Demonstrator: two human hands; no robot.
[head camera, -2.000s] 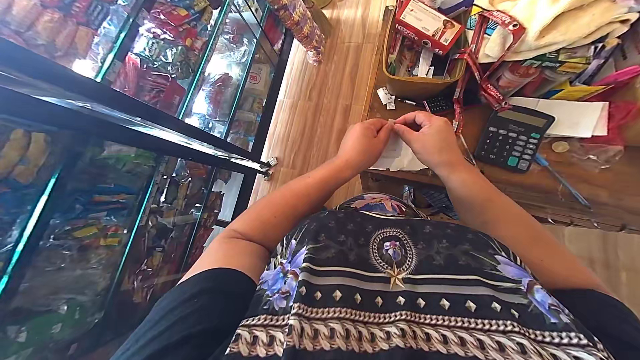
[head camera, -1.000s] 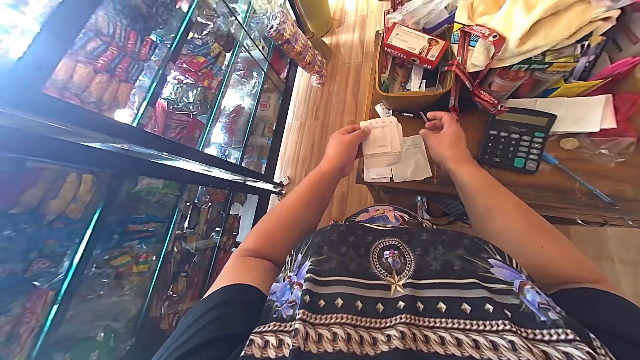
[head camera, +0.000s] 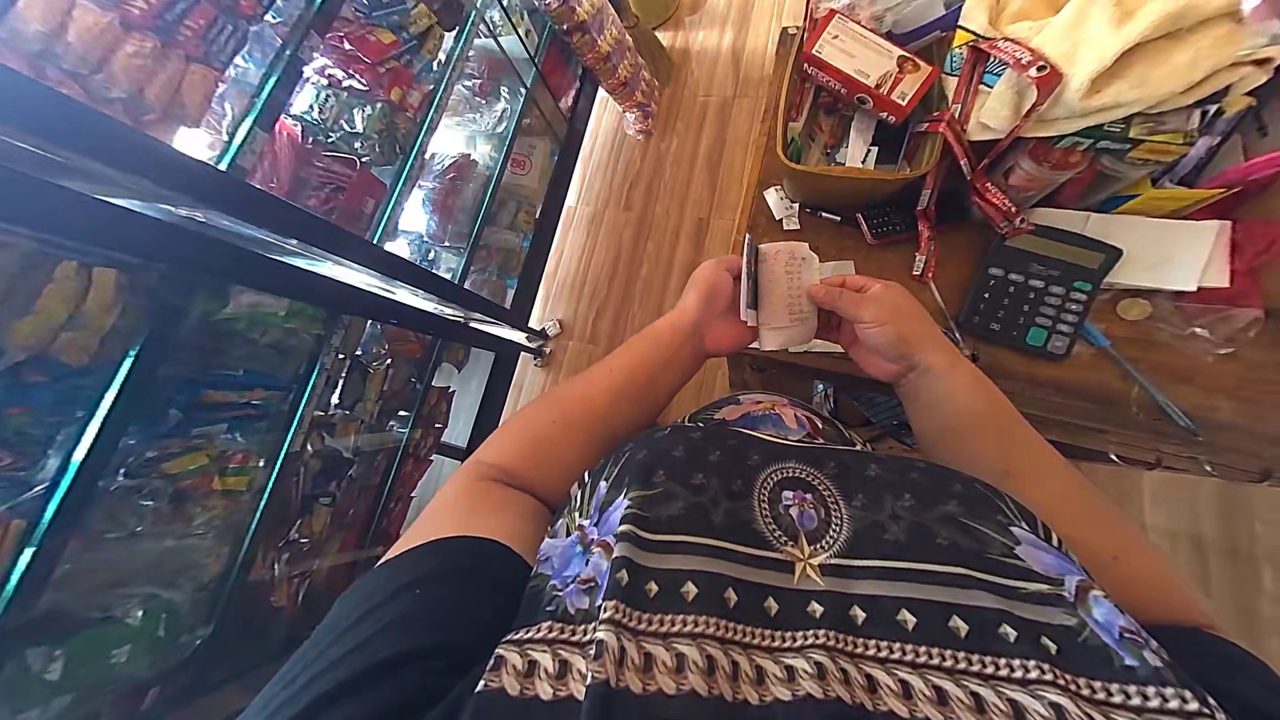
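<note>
A small notepad with handwritten pages (head camera: 786, 296) is held upright over the edge of the wooden table (head camera: 1040, 385). My left hand (head camera: 716, 306) grips its left side, where a dark cover edge shows. The thumb and fingers of my right hand (head camera: 868, 318) pinch the right edge of a page. Loose pale paper lies partly hidden behind the notepad. To the right of my right hand rests a black desk calculator (head camera: 1040, 290), with a blue pen (head camera: 1140, 375) and a coin (head camera: 1134, 307) beside it.
A yellowish bin (head camera: 855, 185) holds a red Nescafe box (head camera: 870, 65) and small items. Red sachet strips (head camera: 965, 150), a cream cloth (head camera: 1140, 60) and folded white paper (head camera: 1130, 250) lie at the right. Glass display cases (head camera: 300, 250) of packaged goods stand at the left.
My right hand has moved left from the table beside the bin to the notepad and taken hold of a page. The notepad, flatter one second ago, is now tilted up.
</note>
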